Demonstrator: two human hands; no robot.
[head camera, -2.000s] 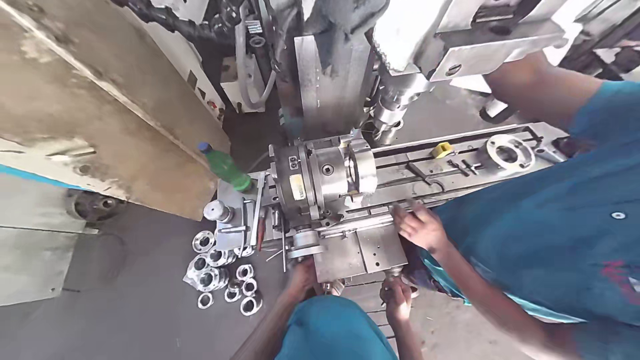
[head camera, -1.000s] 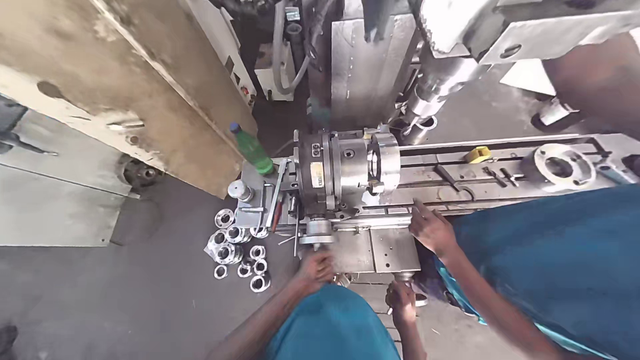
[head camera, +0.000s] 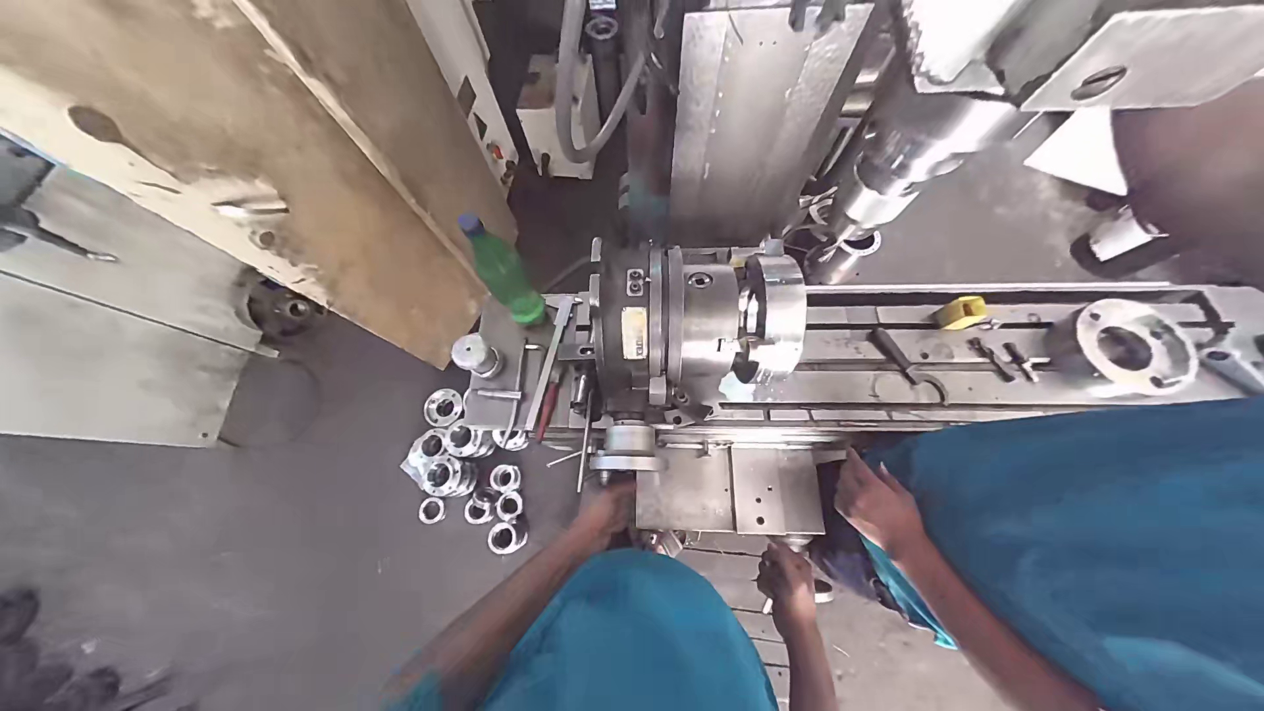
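My left hand is just below the small handwheel at the dividing head's lower side; its fingertips are partly hidden, so its grip is unclear. My right hand is closed around what looks like a crank handle, below the right end of the machine's flat metal saddle. Above, the dividing head lies on its side with a chuck, whose jaws hold a shiny metal ring. A co-worker's hand is beside the saddle's right edge.
The slotted milling table bears a yellow block, small tools and a flanged ring. A green bottle and a caliper lie left of the dividing head. Metal rings are on the floor. The spindle head overhangs upper right.
My left hand has shifted slightly left relative to the handwheel since the middle frame. My right hand stays low beside the saddle's end. The view has moved.
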